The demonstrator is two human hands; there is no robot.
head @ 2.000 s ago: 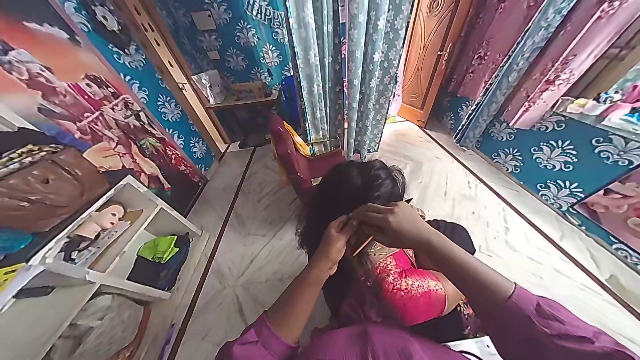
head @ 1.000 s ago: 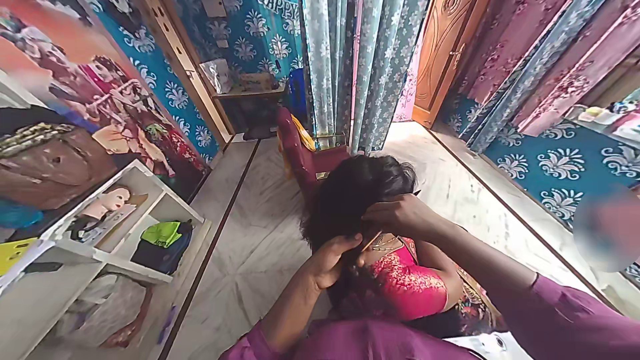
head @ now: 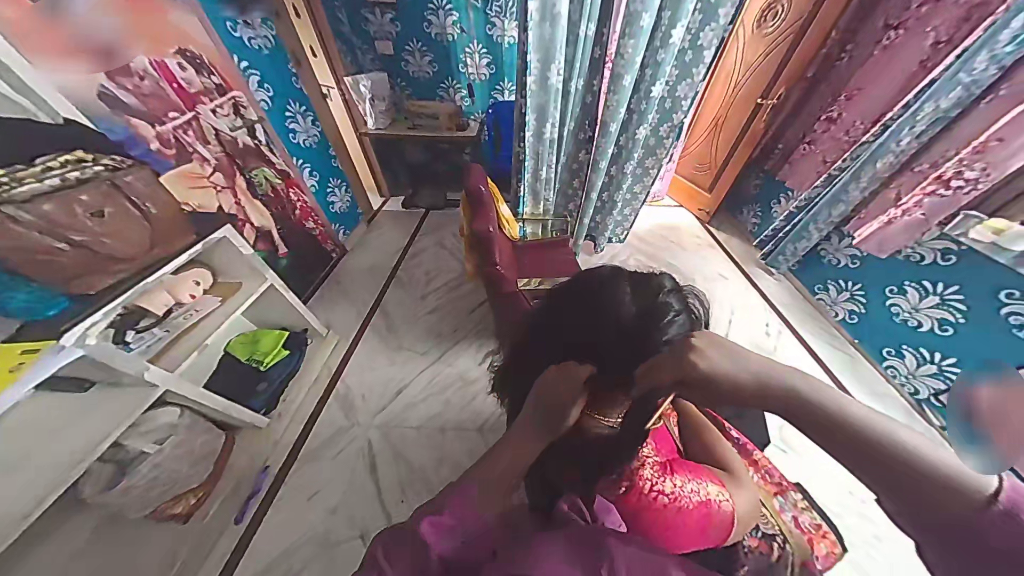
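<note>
A seated person in a pink and gold blouse (head: 680, 496) has dark hair (head: 592, 320) and sits directly before me, head bent away. My left hand (head: 560, 400) is closed on hair at the left side of the nape. On the other side, my right hand (head: 680, 370) grips hair too, and a thin light-coloured stick-like tool (head: 661, 412) shows just below it. Between my hands a gold necklace (head: 604, 418) crosses the person's neck. Loose hair hangs down below my hands.
A maroon chair (head: 490, 240) with yellow cloth stands beyond the person. White shelves (head: 276, 292) at left hold a mannequin head (head: 188, 286) and folded cloths (head: 260, 360). Farther back are a small table (head: 420, 134), curtains (head: 624, 120) and a wooden door (head: 732, 104).
My hands have come closer together at the back of the head than one second ago. The seated person's hair now hangs between and below them.
</note>
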